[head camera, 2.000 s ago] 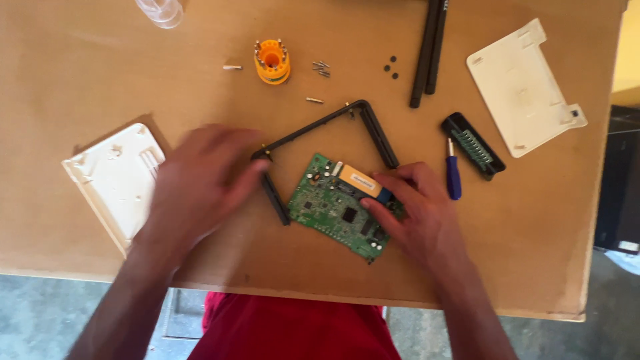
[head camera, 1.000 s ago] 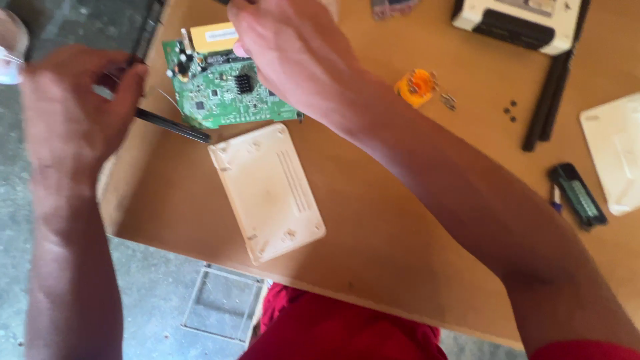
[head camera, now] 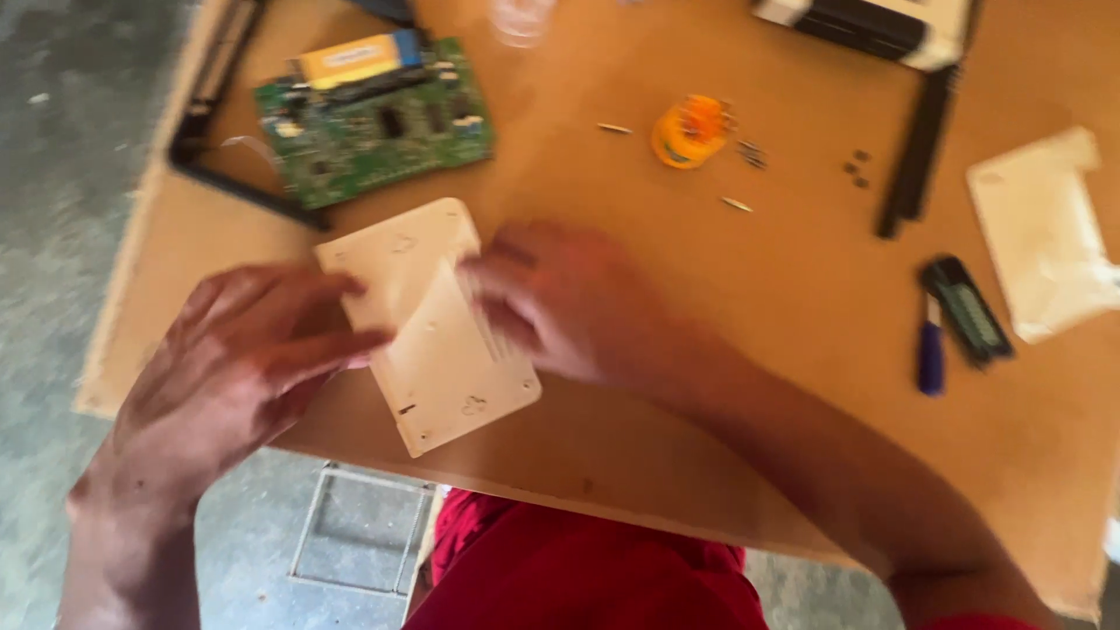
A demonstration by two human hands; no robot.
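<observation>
A white plastic housing cover (head camera: 437, 341) lies near the front edge of the table, between my two hands. My left hand (head camera: 254, 350) is at its left edge, thumb and fingers apart around the rim; whether it grips is not plain. My right hand (head camera: 560, 297), blurred, is at the right edge with its fingers bent, and its hold cannot be told. Beyond the cover lies a green circuit board (head camera: 376, 131) with a yellow labelled part (head camera: 350, 59) on it. Black antennas (head camera: 249, 192) with wires stand around the board's left side.
To the right are an orange bit holder (head camera: 689, 131), loose metal bits (head camera: 751, 154), small dark round pieces (head camera: 857, 166), black rods (head camera: 919, 157), a purple-handled screwdriver (head camera: 931, 354), a dark bit case (head camera: 967, 311) and another white cover (head camera: 1041, 236). A black-and-white box (head camera: 862, 26) is at the back.
Both hands have left the board and antennas for the white cover. The board and antennas, central two seconds ago, now lie at the table's left. The cover's other face shows now.
</observation>
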